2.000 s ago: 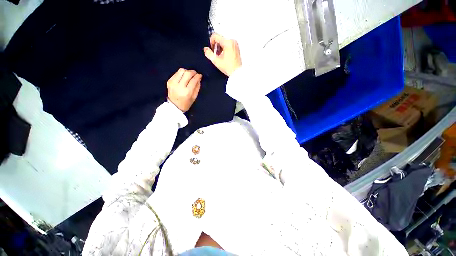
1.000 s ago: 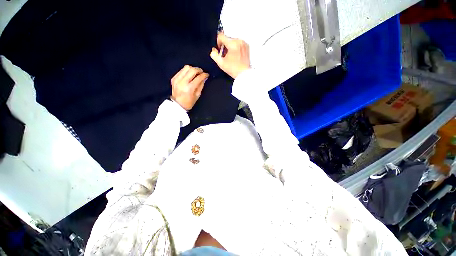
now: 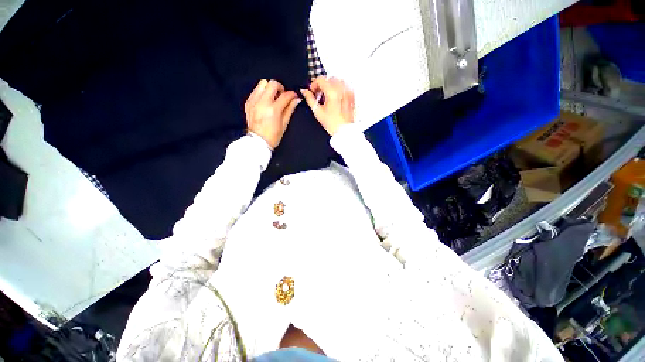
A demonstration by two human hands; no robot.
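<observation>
A large navy-black garment body (image 3: 155,106) lies over the table in front of me. Black-and-white checked facing (image 3: 314,58) shows along its curved right edge, just above my right hand. My left hand (image 3: 271,113) rests on the cloth near that edge, thumb and forefinger pinched at the fabric. My right hand (image 3: 332,102) is close beside it, fingertips almost meeting the left ones, and holds a thin white marking pencil (image 3: 318,97). Most of the pencil is hidden by the fingers.
A flat metal weight (image 3: 452,49) lies on the white table (image 3: 385,63) at the right. Below the table edge are a blue plastic bin (image 3: 488,134) with dark cloth inside, a cardboard box (image 3: 559,145) and black plastic bags. Dark cloth (image 3: 10,177) lies at the far left.
My right hand has moved down the edge toward my left hand, and the gap between them has narrowed. More checked facing shows at the edge. The cloth has shifted slightly left.
</observation>
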